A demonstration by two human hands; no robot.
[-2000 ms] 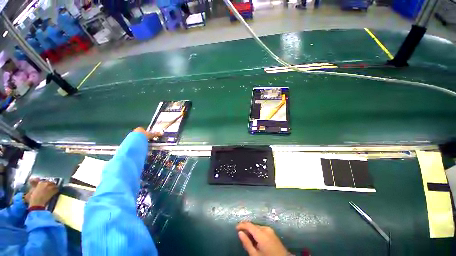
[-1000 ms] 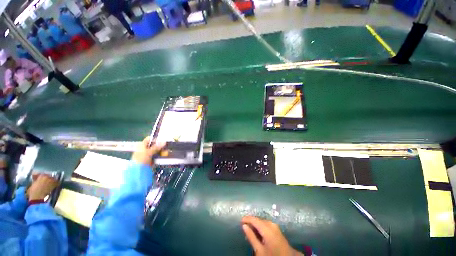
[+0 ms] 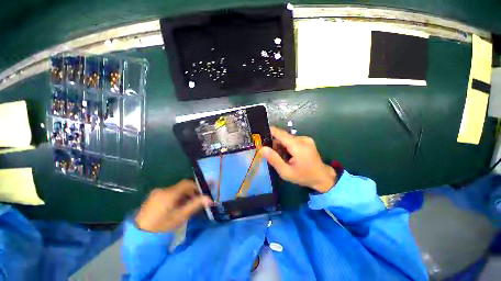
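The open-backed tablet (image 3: 233, 175) lies tilted slightly at the bench's front edge, close to my body. A silver-shielded mainboard (image 3: 222, 131) shows at its far end. An orange ribbon cable (image 3: 250, 174) runs slantwise over the silver area, and a thin ribbon cable (image 3: 221, 178) lies left of it. My right hand (image 3: 299, 159) holds the tablet's right edge, thumb over the edge near the top of the orange cable. My left hand (image 3: 171, 206) is blurred at the lower left edge, fingertips at the rim; whether it grips is unclear.
A clear compartment tray (image 3: 129, 140) with small parts is left. A black mat (image 3: 230, 41) with tiny pieces lies beyond the tablet. Release paper (image 3: 332, 55) with a black strip (image 3: 398, 55), and tweezers (image 3: 401, 115), are right. Another person's blue sleeve (image 3: 24, 241) is lower left.
The tablet has come from the conveyor to just in front of me. My right hand has moved onto its right edge. My left hand has drawn back with it. The view now points further down.
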